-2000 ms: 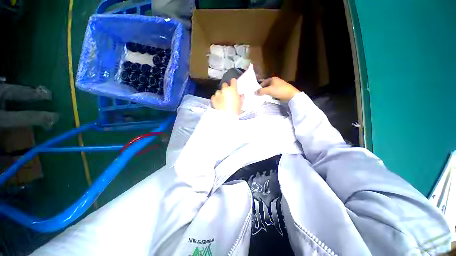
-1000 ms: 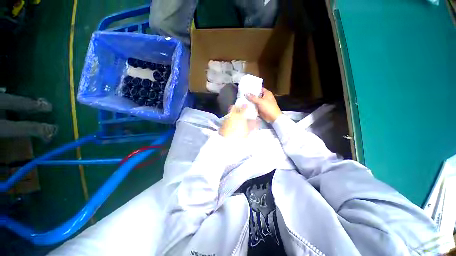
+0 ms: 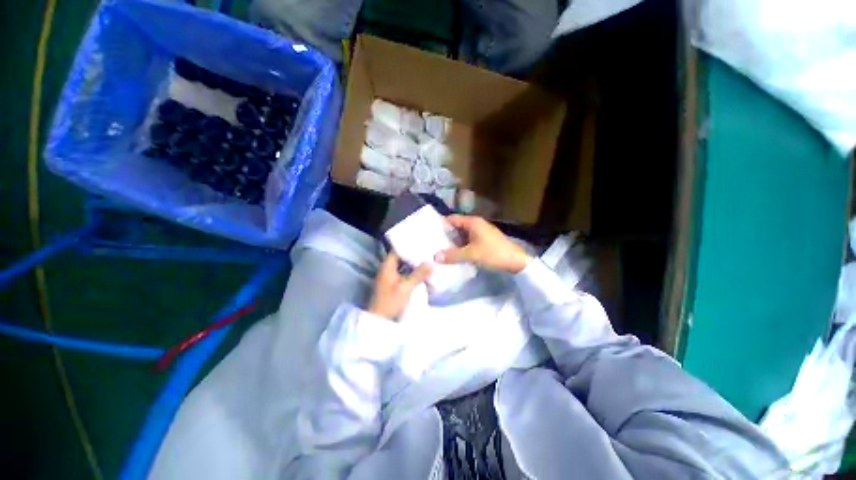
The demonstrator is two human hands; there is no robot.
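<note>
My left hand (image 3: pixel 391 287) and my right hand (image 3: pixel 486 246) are together above my lap, both holding a white wrapped part (image 3: pixel 419 236). No black shows on it. Loose white foam sheet (image 3: pixel 452 279) lies on my lap just under my hands. In front of my hands a brown carton (image 3: pixel 507 103) holds several white wrapped bundles (image 3: pixel 398 145) in rows at its left side.
A blue crate (image 3: pixel 310 155) with shiny liner holds several black parts (image 3: pixel 211 141) at the left, above a blue trolley tube (image 3: pixel 178 398) with a red ring (image 3: pixel 205 336). A green workbench (image 3: pixel 756 234) stands at the right, with white foam (image 3: pixel 788 56). A person's legs (image 3: pixel 507 33) are beyond the carton.
The view has turned and shifted, so the carton and crate look larger. The white piece in my hands has changed from an elongated shape to a short, squarish bundle.
</note>
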